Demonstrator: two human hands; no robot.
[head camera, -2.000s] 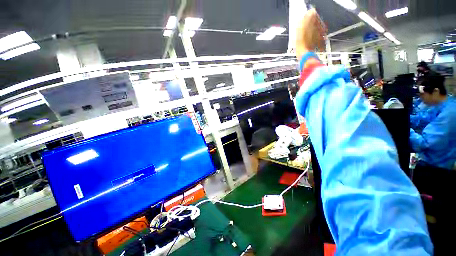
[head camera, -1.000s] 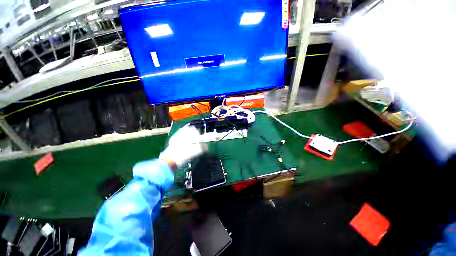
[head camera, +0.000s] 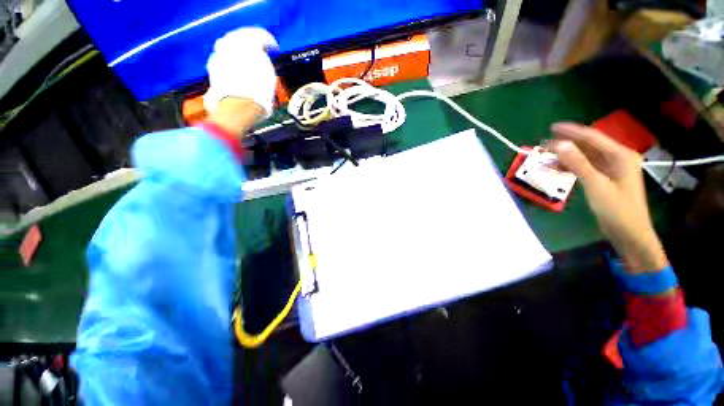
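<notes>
A clipboard (head camera: 305, 317) with large white sheets (head camera: 421, 230) lies on the table in front of me, tilted, its metal clip (head camera: 305, 255) and yellow cord on the left. My left hand (head camera: 240, 70), in a white glove, is raised in front of the blue screen's lower edge. Its fingers look curled, and I cannot tell if it holds anything. My bare right hand (head camera: 603, 170) is blurred, with its fingers apart and nothing seen in it. It is over the right edge of a small white unit (head camera: 548, 176) on a red pad (head camera: 512, 179).
The monitor (head camera: 349, 20) stands behind, with orange cartons (head camera: 381, 62) below. A coiled white cable (head camera: 361, 99) and black adapters (head camera: 313, 149) on a white power strip (head camera: 262, 187) lie behind the clipboard. A dark flat unit (head camera: 321, 377) lies on the black surface at the bottom.
The clipboard now lies on the table, covering part of the area before the adapters. My left hand has moved up to the screen. My right hand has come into view near the white unit.
</notes>
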